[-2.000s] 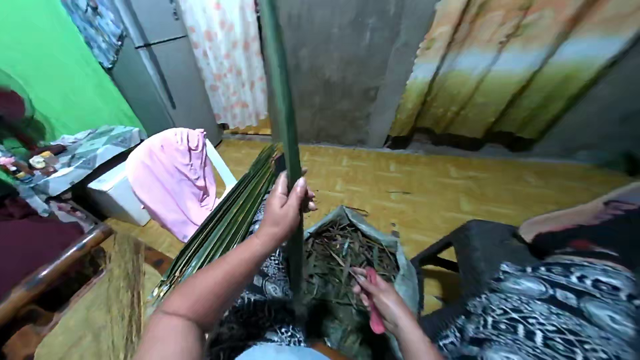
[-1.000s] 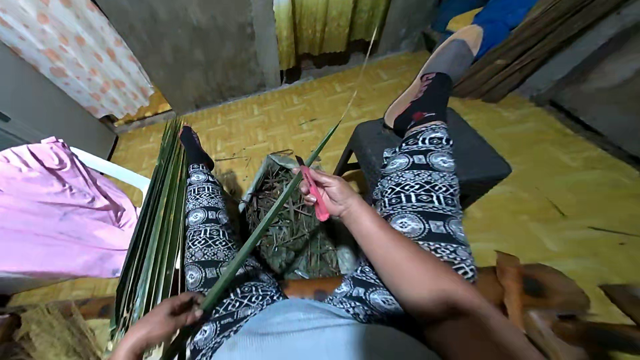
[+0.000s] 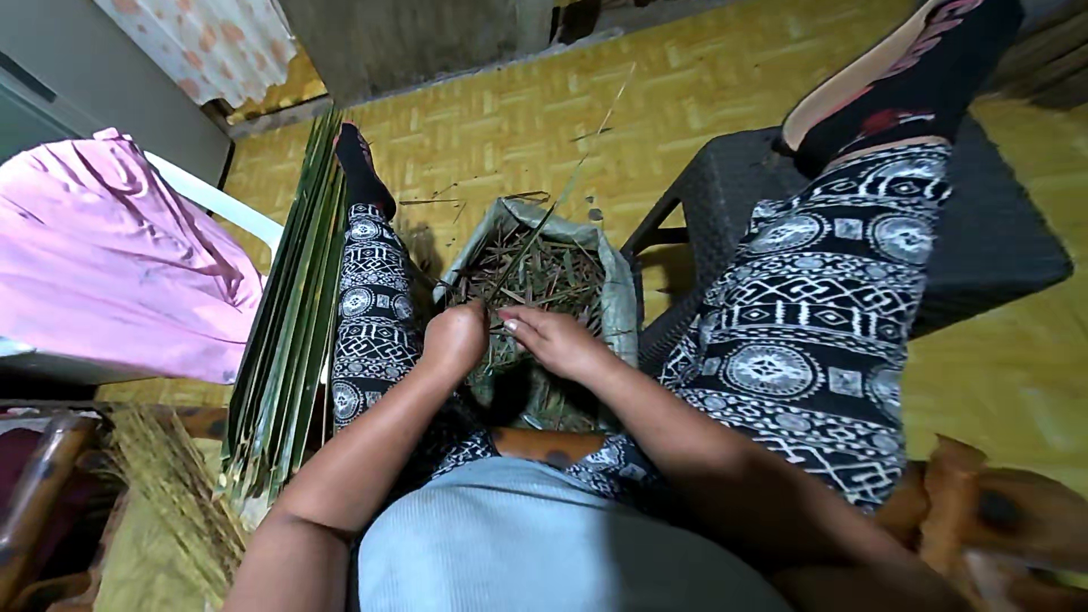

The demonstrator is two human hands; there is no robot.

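Note:
Both of my hands are close together over a sack [image 3: 622, 289] filled with leaf scraps [image 3: 552, 276]. My left hand [image 3: 459, 336] is closed around the lower end of a thin palm leaf strip [image 3: 568, 191], which slants up and away past the sack's far rim and tapers to a fine tip. Just right of it is my right hand [image 3: 557, 340], its thumb and fingers pointing at the left fist; what it grips is hidden, and the red-handled knife cannot be made out. A bundle of long green palm leaflets [image 3: 289, 331] leans beside my left leg.
A pink cloth [image 3: 127, 263] hangs over a white chair [image 3: 217, 200] at the left. My right foot rests on a dark stool [image 3: 986, 229]. A bundle of thin dry strips [image 3: 174, 493] lies at the lower left. Wooden seat parts [image 3: 1011, 510] show at the lower right.
One second ago my hands were apart along a wide green leaf, the right with a red-handled knife; now they are together over the sack. Two seconds ago the left held a leaf upright.

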